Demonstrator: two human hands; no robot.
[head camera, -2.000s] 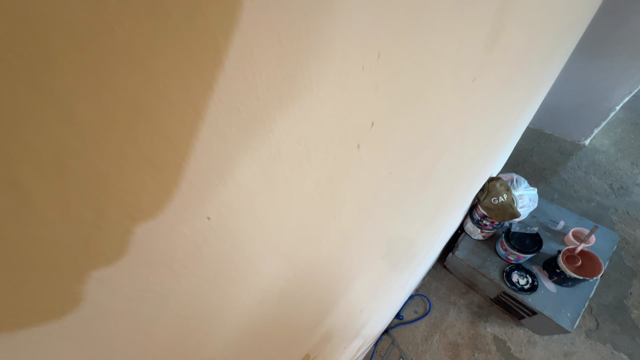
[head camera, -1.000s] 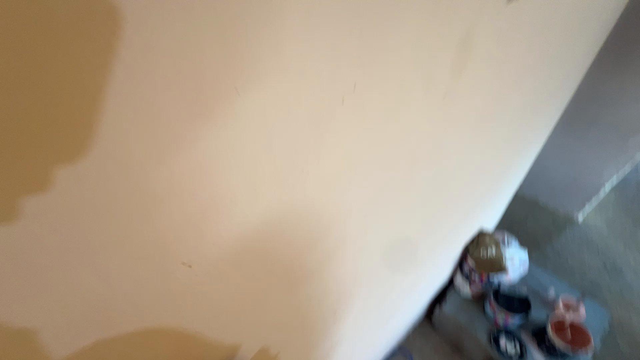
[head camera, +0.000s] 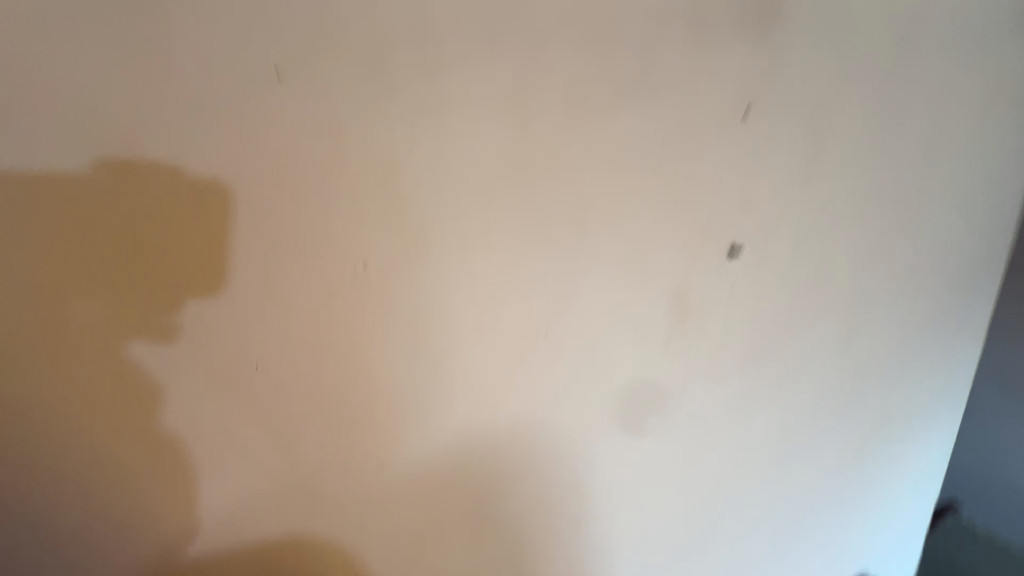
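Note:
A pale cream wall (head camera: 512, 280) fills most of the head view. On its left side lies an ochre-brown painted area (head camera: 120, 248) with an uneven edge, and another ochre patch (head camera: 280, 560) shows at the bottom. Toward the right the wall bears a small dark mark (head camera: 734, 251), with thin scratches higher up. Neither my left hand nor my right hand is in the frame, so what they hold or touch cannot be seen. The picture is somewhat blurred.
The wall's edge runs down the right side, with a grey surface (head camera: 996, 400) beyond it. A small dark shape, too blurred to name, sits near that edge at the lower right.
The view has swung strongly up across the wall. The paint pots and the grey stand seen earlier at the lower right are out of the frame.

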